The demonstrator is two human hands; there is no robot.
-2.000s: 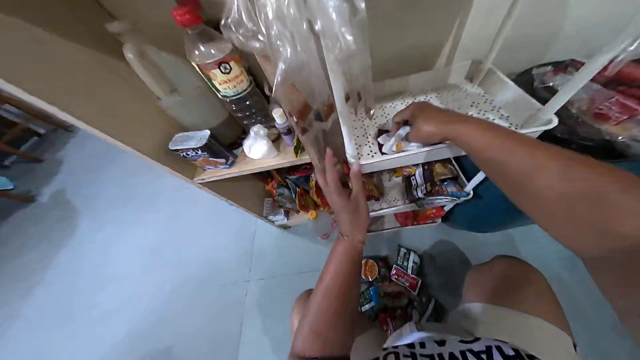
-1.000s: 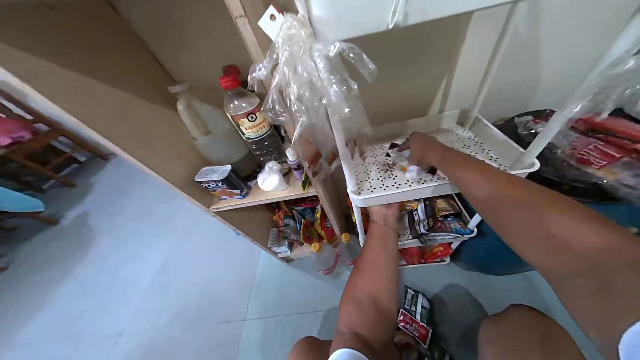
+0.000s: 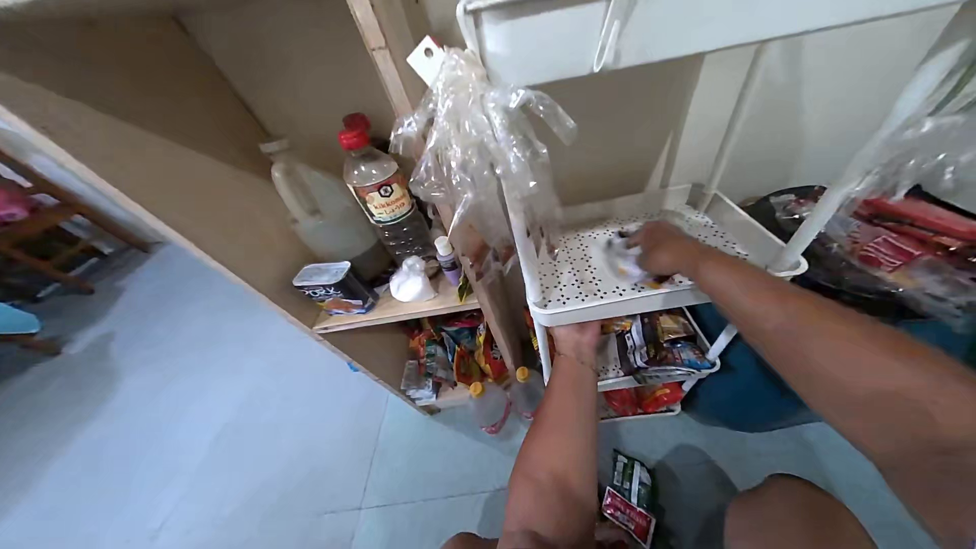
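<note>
My right hand [image 3: 665, 250] is shut on a crumpled white cloth or wipe [image 3: 627, 258], blurred, pressed on the perforated shelf [image 3: 576, 278] of a white rack. My left hand [image 3: 577, 341] reaches under that shelf's front edge; its fingers are hidden, so its grip cannot be told. Packets [image 3: 648, 343] fill the tier just below, right of my left hand. Clear plastic bags [image 3: 476, 145] hang at the rack's left post.
Left of the rack, a wooden shelf [image 3: 396, 311] bears a soy sauce bottle [image 3: 383, 200], a jug [image 3: 324, 210], a can [image 3: 335, 288] and a white bundle [image 3: 412, 282]. Plastic bottles [image 3: 488, 406] and packets [image 3: 630, 499] are on the floor. A bag-filled black container [image 3: 801, 200] stands right.
My left hand has moved from in front of the rack's left post to beneath the shelf. My right hand stays on the shelf with the white cloth or wipe.
</note>
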